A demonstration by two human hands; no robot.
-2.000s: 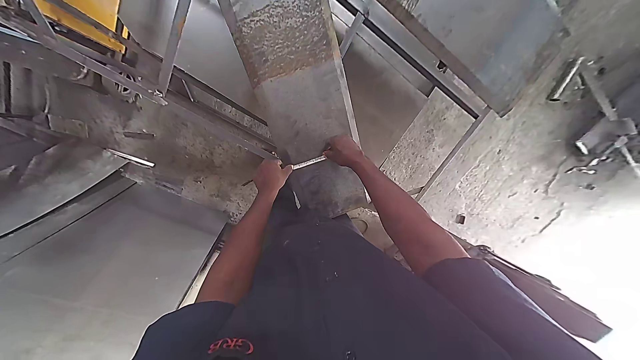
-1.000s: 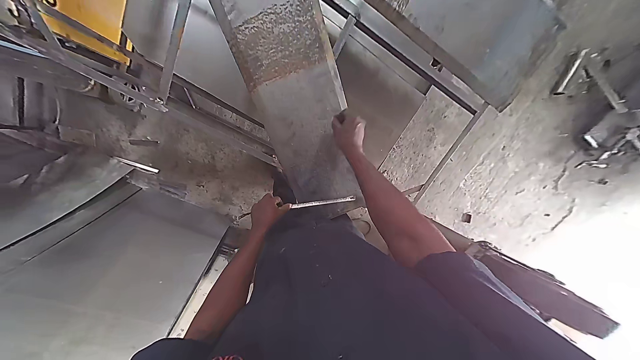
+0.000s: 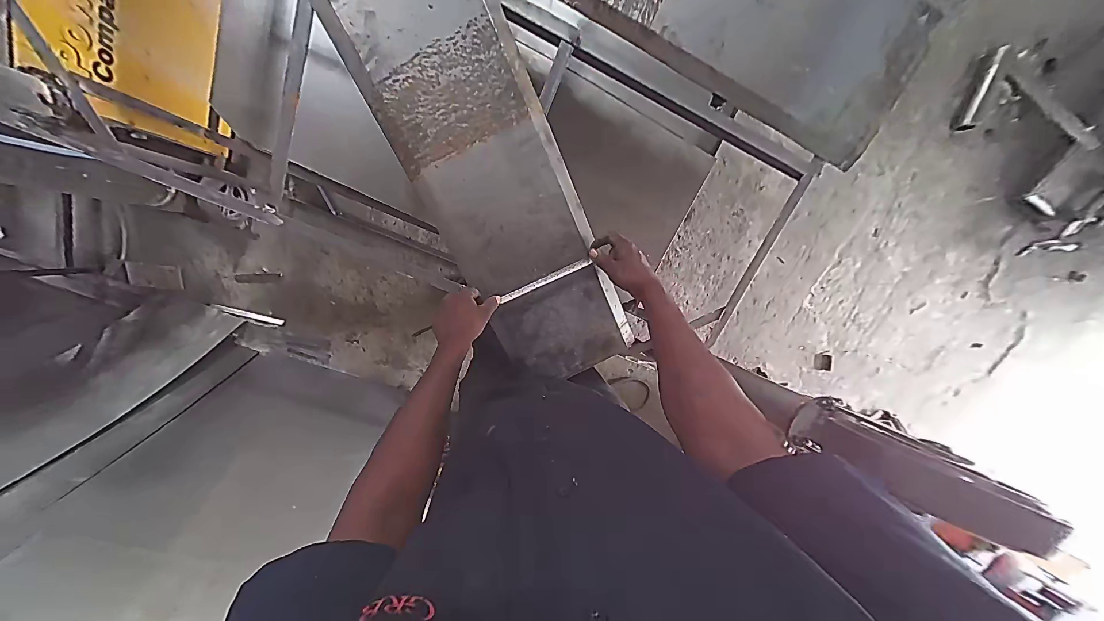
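Observation:
A long metal channel [image 3: 509, 207] with raised edges and a rough, rust-stained band runs away from my body. Across its near part lies a thin, pale strip [image 3: 545, 281], which looks like a measuring strip or rule. My left hand [image 3: 463, 319] grips the strip's left end at the channel's left edge. At the right raised edge, my right hand [image 3: 623, 263] pinches the other end between thumb and fingers. The channel's surface nearer my body, below the strip, looks darker.
Angle-iron frames [image 3: 768, 241] stand on both sides of the channel. Large sheet metal [image 3: 207, 466] lies at lower left, a yellow machine panel [image 3: 164, 69] at upper left. Metal scraps [image 3: 983, 90] rest on the concrete floor at right. A dark metal beam [image 3: 931, 474] is at lower right.
One second ago my right hand was off the strip, farther up the channel's right edge; now it holds the strip's right end. The strip has moved farther from my body, my left hand still on it.

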